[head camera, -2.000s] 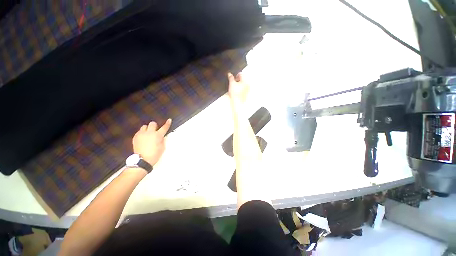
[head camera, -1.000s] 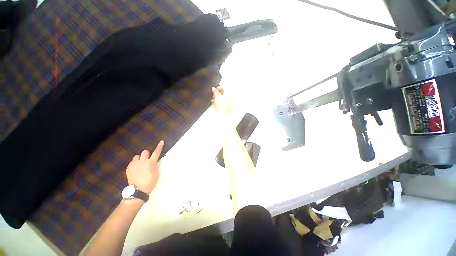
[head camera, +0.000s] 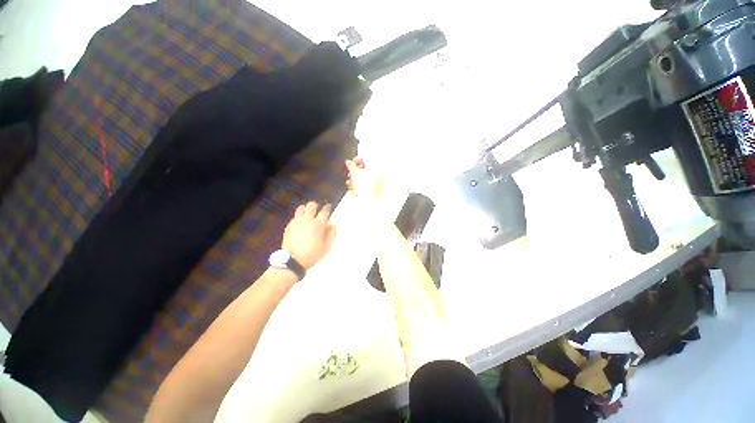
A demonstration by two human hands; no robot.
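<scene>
A stack of brown-purple plaid cloth [head camera: 273, 202] lies slanting across the left of the white table. A black cloth bundle [head camera: 178, 194] lies lengthwise on top of it. My left hand [head camera: 309, 234], with a watch on the wrist, rests at the near edge of the plaid, fingers slightly spread. My right hand [head camera: 364, 177] is at the plaid's right corner, washed out by glare; whether its fingers pinch the cloth cannot be told. A thin red line [head camera: 105, 161] runs on the plaid beyond the bundle.
The cutting machine [head camera: 654, 107] stands at the right, its base plate [head camera: 497, 211] on the table. Small dark oblong pieces [head camera: 416, 213] lie under my right forearm. A dark grey oblong item [head camera: 403, 54] is beyond the bundle. Dark cloth [head camera: 25, 107] lies far left. Scraps [head camera: 579, 372] lie below the table edge.
My left hand has moved right and forward along the plaid's edge, closer to my right hand. The view has shifted, showing more of the plaid's far side. My right hand stays near the corner.
</scene>
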